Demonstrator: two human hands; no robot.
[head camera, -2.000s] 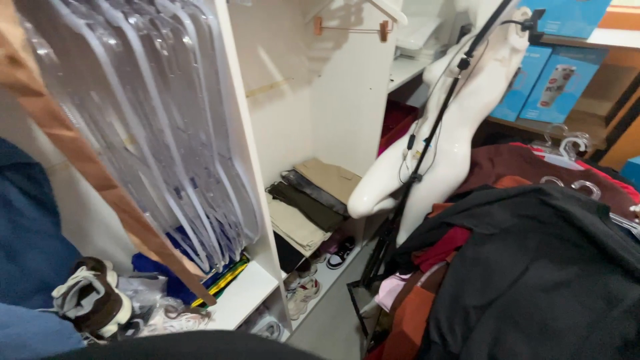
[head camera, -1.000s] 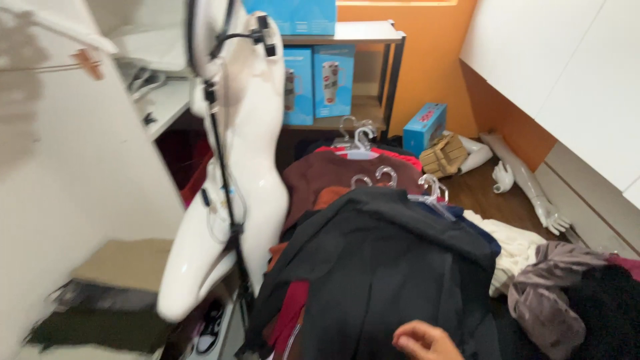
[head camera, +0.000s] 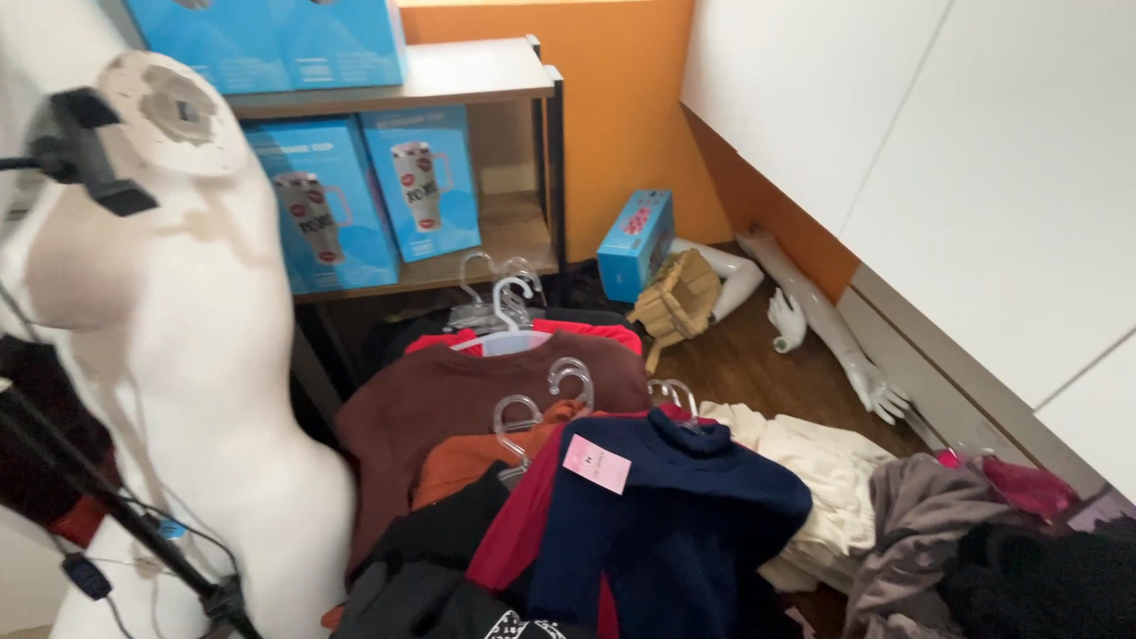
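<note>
Neither of my hands shows in the head view now. A pile of garments on clear plastic hangers fills the lower middle. On top lies a navy high-necked top (head camera: 670, 506) with a pink tag (head camera: 597, 463), partly over a crimson garment (head camera: 519, 532). To its left are a black garment with a white print (head camera: 426, 568) and an orange garment (head camera: 448, 466). A maroon top (head camera: 417, 399) lies behind them, with a white hanger (head camera: 510, 306) standing up at its far edge. Cream (head camera: 821, 479), grey-brown (head camera: 923, 524) and black fuzzy (head camera: 1038, 577) garments lie to the right.
A headless white mannequin torso (head camera: 213, 355) stands at the left behind a black stand pole (head camera: 98, 497). Blue cup boxes (head camera: 426, 182) sit on a shelf unit (head camera: 479, 67). A blue box (head camera: 635, 244), a wooden basket-like object (head camera: 679, 297) and mannequin arms (head camera: 825, 328) lie beyond. White cabinets (head camera: 932, 133) overhang the right.
The view has swung right from the clothes rack. The black garment that covered the pile's top has shifted toward the lower left, and the navy top now shows. A hand seen one second ago is out of view.
</note>
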